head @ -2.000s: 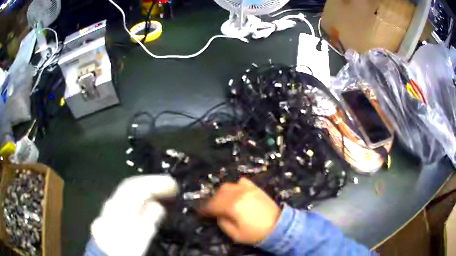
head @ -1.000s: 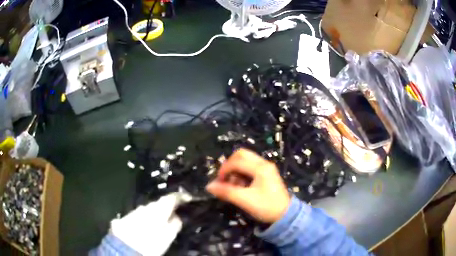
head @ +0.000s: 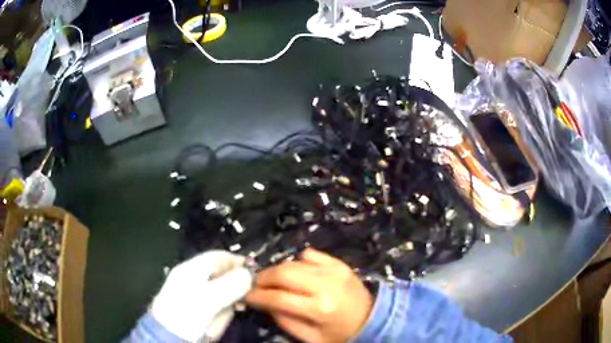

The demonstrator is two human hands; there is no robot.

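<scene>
A tangled heap of thin black cables with small silver and whitish connectors lies in front of me. My left hand, in a white glove, is at the heap's near edge, its fingers pinched on a small cable connector. My right hand, bare with a blue sleeve, meets it from the right, its fingertips touching the left fingertips. The hands hide most of the connector, and what the right fingers grip cannot be made out.
An open cardboard box of small metal parts is at left, a grey metal fixture upper left. Yellow tape and a white cord lie at back. A smartphone on a copper-coloured bundle and plastic bags are at right.
My hands were apart over the heap and have come together at its near edge. The right hand moved down and left from the heap's middle. The view has shifted slightly.
</scene>
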